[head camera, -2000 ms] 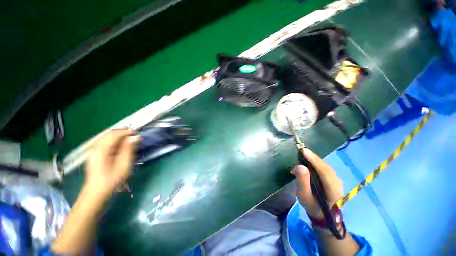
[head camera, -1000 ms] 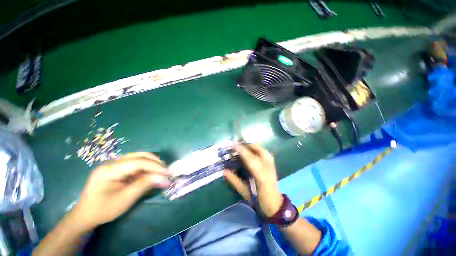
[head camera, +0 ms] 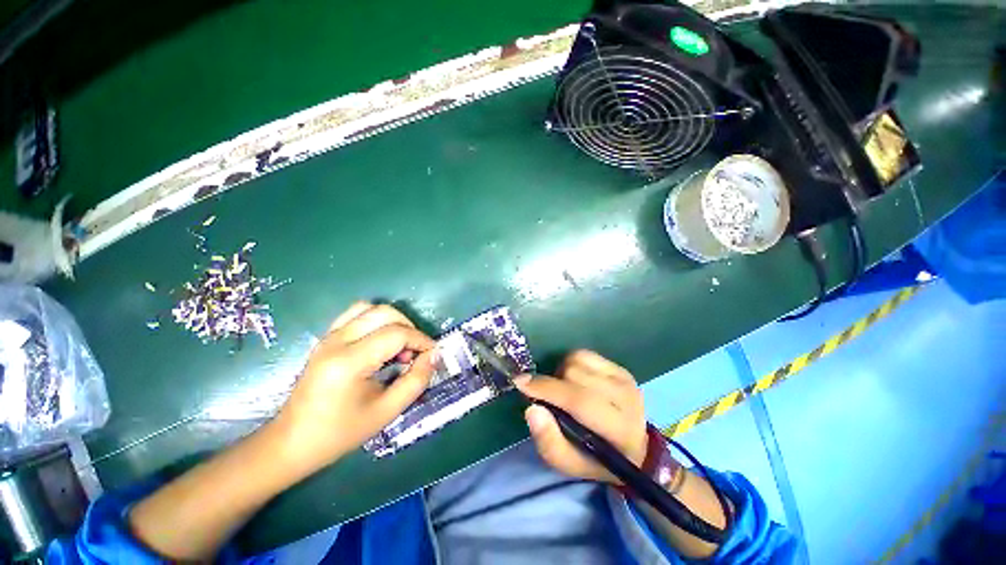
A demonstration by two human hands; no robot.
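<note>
A phone assembly (head camera: 425,411) lies slanted on the green bench in front of me, its speckled circuit board end (head camera: 505,332) at the upper right. My left hand (head camera: 370,370) is over its left part, fingertips together at the board; whether they pinch a small part is hidden. My right hand (head camera: 582,414) holds the black soldering iron (head camera: 601,450) like a pen, its front end over the circuit board. The exact tip contact is too small to tell. A pile of small components (head camera: 226,304) lies to the left on the bench.
A fume fan (head camera: 634,108) stands at the back. Right of it are the solder tub (head camera: 745,206) and black iron stand (head camera: 822,121) with a yellow patch. A plastic bag (head camera: 44,370) and metal can (head camera: 20,513) are at left. A white rail (head camera: 331,124) borders the conveyor.
The iron has moved from the solder tub to the circuit board. The phone assembly has gone from the rail side to in front of me, silvery side up. My left hand has come onto it.
</note>
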